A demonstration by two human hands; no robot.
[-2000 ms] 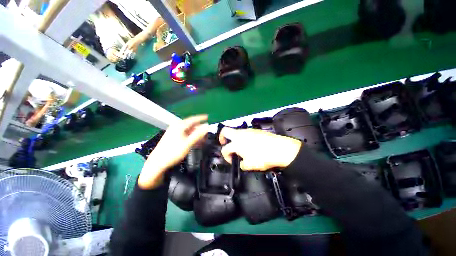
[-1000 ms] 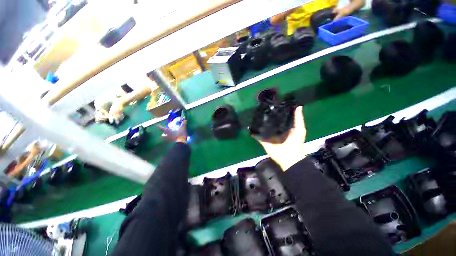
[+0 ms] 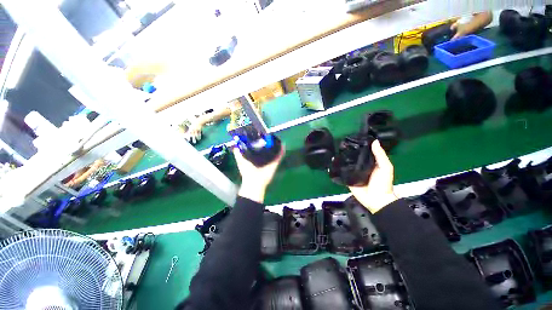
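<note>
My left hand [image 3: 257,175] holds a dark rounded unit [image 3: 261,152] with a blue-white glow above the conveyor belt [image 3: 423,130]. My right hand [image 3: 374,181] holds a black housing [image 3: 353,160] over the belt, its inner parts facing up; the fingers under it are hidden. Two dark units stand on the belt just beyond, one between my hands [image 3: 319,147] and one behind the held housing [image 3: 382,128]. The detail inside the held parts is too dark to tell.
Rows of black housings [image 3: 469,203] lie along the near bench. A fan [image 3: 54,272] stands lower left, beside a thin metal hook [image 3: 172,268]. A white post [image 3: 139,115] and shelf cross the upper left. Across the belt are a silver-grey box [image 3: 315,89], a blue bin [image 3: 464,51] and a person's hand.
My left hand has lifted the glowing unit off the belt. My right hand still holds the black housing, which it took up after the first frame. The camera view has shifted.
</note>
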